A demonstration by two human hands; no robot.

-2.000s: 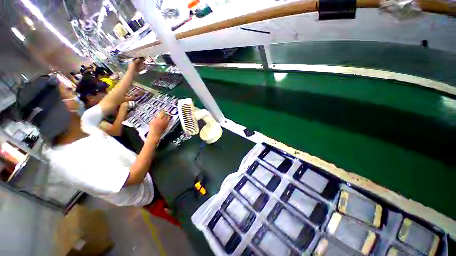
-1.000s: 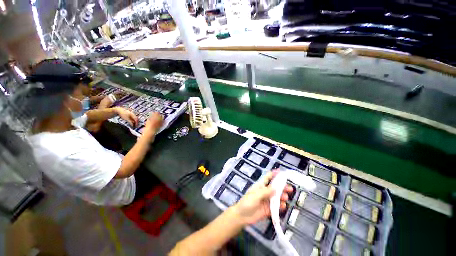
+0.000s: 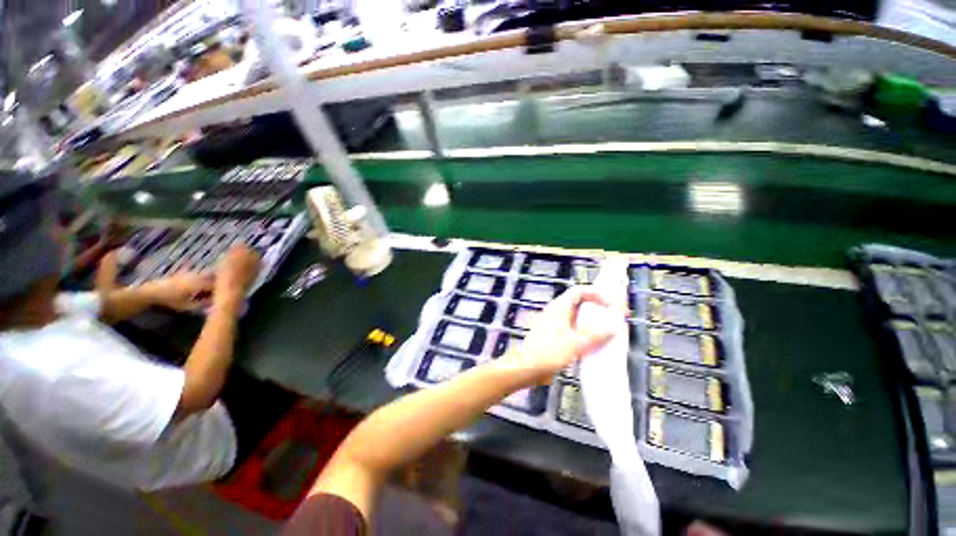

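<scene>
My left hand (image 3: 571, 333) reaches in from the lower left over the tray and holds a long white cloth strip (image 3: 610, 393). The strip hangs down past the tray's front edge, and its lower end is near the bottom of the picture. The translucent blister tray (image 3: 737, 382) lies on the dark green bench under the hand. Its pockets hold flat black units with grey centres (image 3: 685, 387); those at right show yellowish end strips. The hand and strip hide the middle units. A small skin-toned blur at the bottom edge may be my right hand, mostly cut off.
A pile of trays (image 3: 928, 345) stands at the right edge, with small silver parts (image 3: 837, 385) beside it. A cream fan (image 3: 351, 232), a black-and-yellow tool (image 3: 379, 338) and a co-worker (image 3: 115, 387) are at left. The green belt (image 3: 545, 194) and overhead shelf lie behind.
The view has swung right, bringing the tray pile and silver parts into view. My left hand, absent two seconds ago, holds the white strip, which now hangs straighter and longer.
</scene>
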